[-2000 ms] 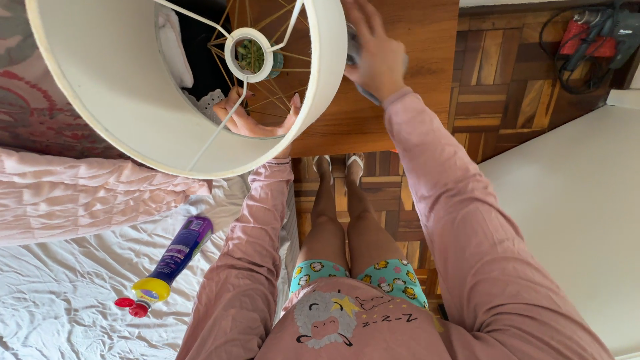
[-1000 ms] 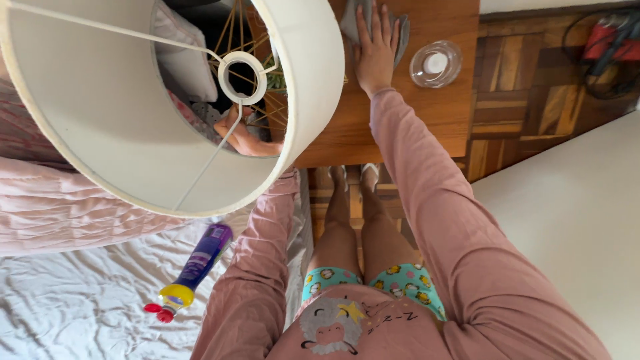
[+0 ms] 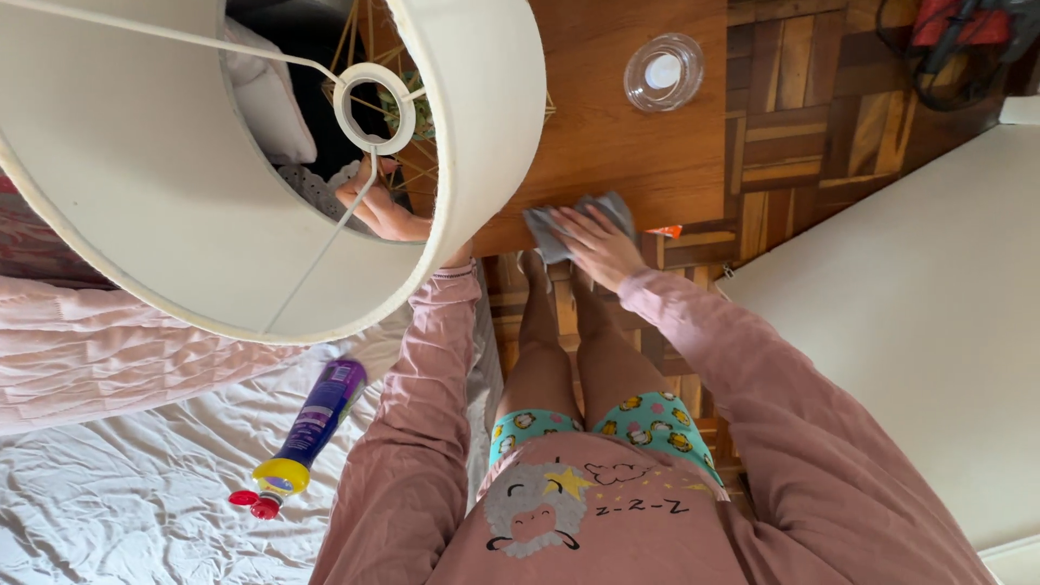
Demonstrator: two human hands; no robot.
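Observation:
My right hand [image 3: 597,244] presses a grey cloth [image 3: 581,223] on the near edge of a wooden tabletop [image 3: 601,146]. Beyond it on that top stands a small clear glass dish [image 3: 664,71] with a white centre. A large white lampshade [image 3: 496,106] fills the upper left. Through its opening I see my left hand [image 3: 382,199], close to a gold wire frame [image 3: 349,41] with a green plant [image 3: 421,114] inside; whether the fingers grip the wire is unclear. A purple bottle [image 3: 321,414] with yellow neck and opened red cap lies on the white bed sheet.
The bed with its white sheet [image 3: 162,471] and pink quilt [image 3: 122,349] is on the left. A white panel [image 3: 910,309] stands at the right, over a parquet floor [image 3: 780,73]. A red and black tool with a cable [image 3: 959,24] lies at the top right.
My right hand has moved with the cloth from farther back on the tabletop to its near edge. My left hand stays seen through the lampshade. The view has shifted somewhat.

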